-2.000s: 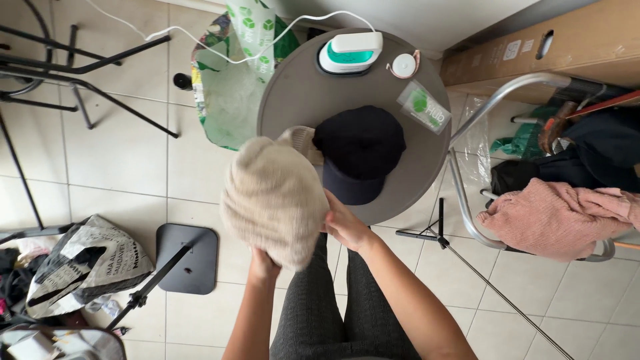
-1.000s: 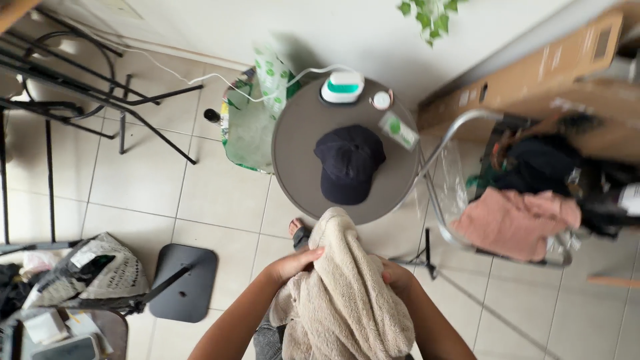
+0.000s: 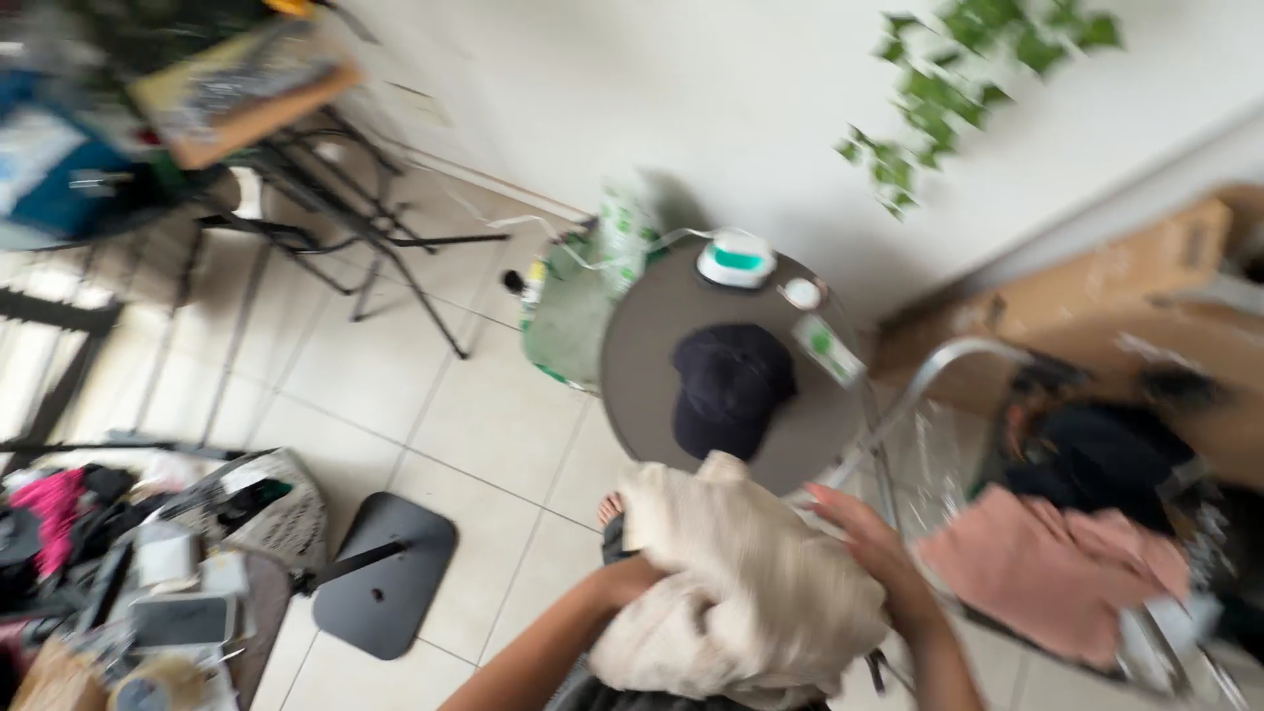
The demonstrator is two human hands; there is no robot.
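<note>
A bunched beige cloth (image 3: 750, 583), blurred by motion, lies between my hands in front of my body. My left hand (image 3: 637, 578) is at its left side, its fingers hidden by the folds. My right hand (image 3: 859, 533) is against the upper right side, fingers extended and partly blurred. Beyond the cloth, a dark navy cap (image 3: 733, 385) rests on a round grey table (image 3: 637, 346). A small white and green iron (image 3: 736, 259) with a white cord, a round white item (image 3: 801, 292) and a white and green packet (image 3: 829, 351) are also on the table.
A green bag (image 3: 563, 326) stands left of the table. To the right, a metal-framed chair (image 3: 948, 355) holds a pink cloth (image 3: 1057, 573) and dark clothes. A black base plate (image 3: 385, 576) sits on the floor at left. Cardboard boxes (image 3: 1096, 276) lean at the wall; ivy (image 3: 938, 99) hangs above.
The beige cloth was held up at the left two seconds ago, then hung draped between my hands; now it is bunched lower. My right hand's fingers have extended. The view has swung toward the wall and left.
</note>
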